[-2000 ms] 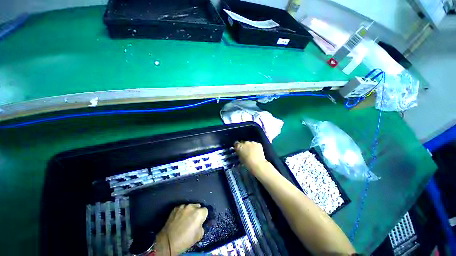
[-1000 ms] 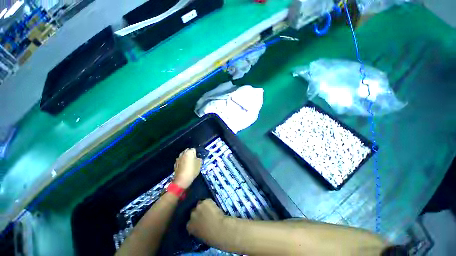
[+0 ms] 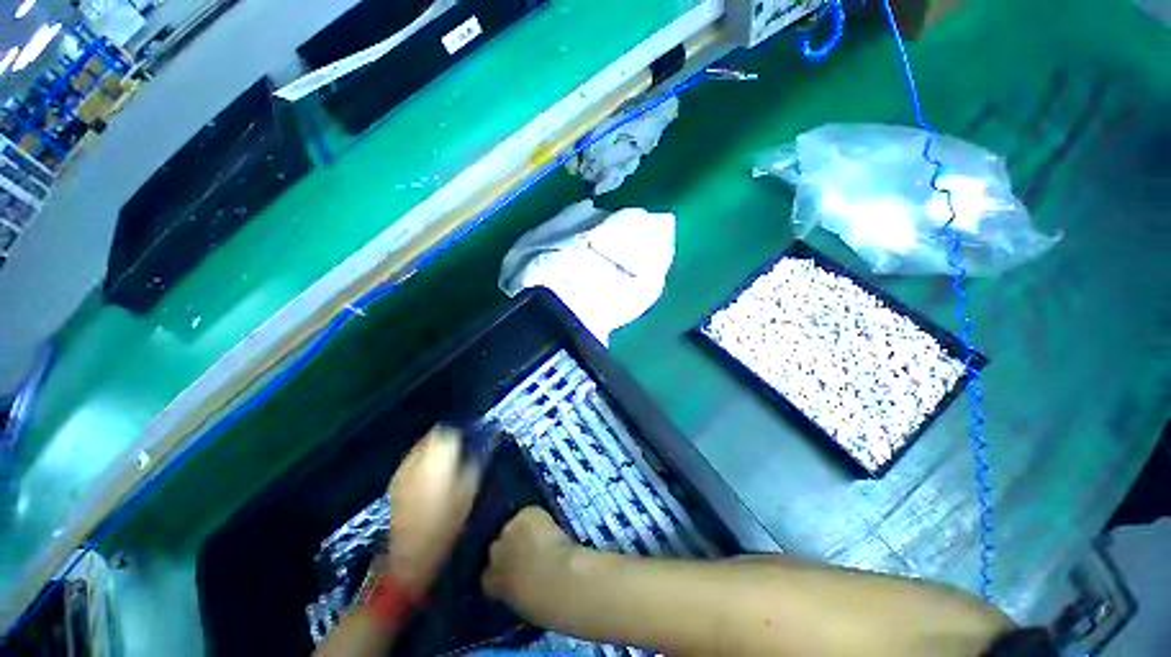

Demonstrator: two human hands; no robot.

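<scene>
The large black tray (image 3: 372, 392) holds rows of silver notched strips (image 3: 597, 449) on its right side, with more strips at its left. My left hand (image 3: 437, 481), with a red wristband, is over the middle of the tray; it is blurred, and dark tips show near its fingers. My right hand (image 3: 524, 562) is curled low over the dark centre of the tray, right of my left hand. Its fingertips are hidden, so I cannot tell whether either hand holds a part.
A shallow black box of small white parts (image 3: 835, 359) lies right of the tray. A clear plastic bag (image 3: 899, 199) and a coiled blue cord (image 3: 957, 257) are beyond it. A white cloth (image 3: 604, 263) lies behind the tray. Black boxes (image 3: 206, 193) stand on the raised green shelf (image 3: 372, 167).
The view has turned since the first frame. Since one second ago, my left hand has moved down and left, away from the strips' upper end. My right hand has hardly moved.
</scene>
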